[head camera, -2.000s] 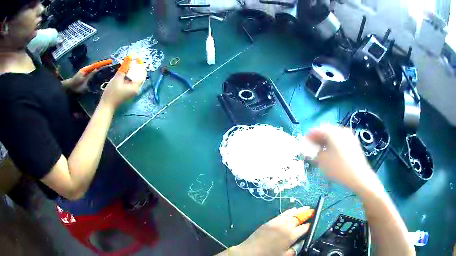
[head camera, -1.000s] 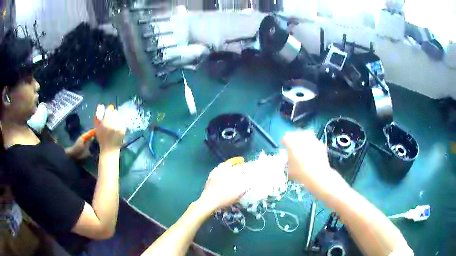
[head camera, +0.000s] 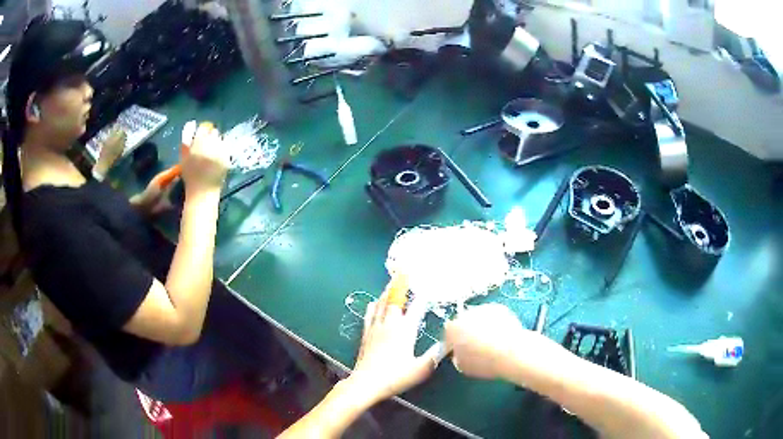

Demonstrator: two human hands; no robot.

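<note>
A tangled white pile of sealing rings (head camera: 455, 257) lies on the green bench in front of me, bright and washed out. My left hand (head camera: 391, 347) is at its near edge, fingers spread, with an orange cot on one finger. My right hand (head camera: 489, 340) is beside it, fingers curled, close to my left thumb. A thin white piece shows at my right fingertips, but I cannot tell whether it is gripped. A black housing (head camera: 597, 343) lies partly hidden behind my right forearm. A glue bottle (head camera: 721, 351) lies on its side at the right.
Black housings (head camera: 408, 178) stand beyond the pile, with others (head camera: 603, 204) to the right. A housing with a silver band (head camera: 531, 124) is farther back. Blue-handled pliers (head camera: 296, 180) and a white bottle (head camera: 345, 118) lie left of them. A neighbouring person (head camera: 94, 249) holds an orange-handled tool.
My right hand has moved from the far right side of the pile to its near edge, beside my left hand. My left hand has come off the pile towards me. The view has shifted.
</note>
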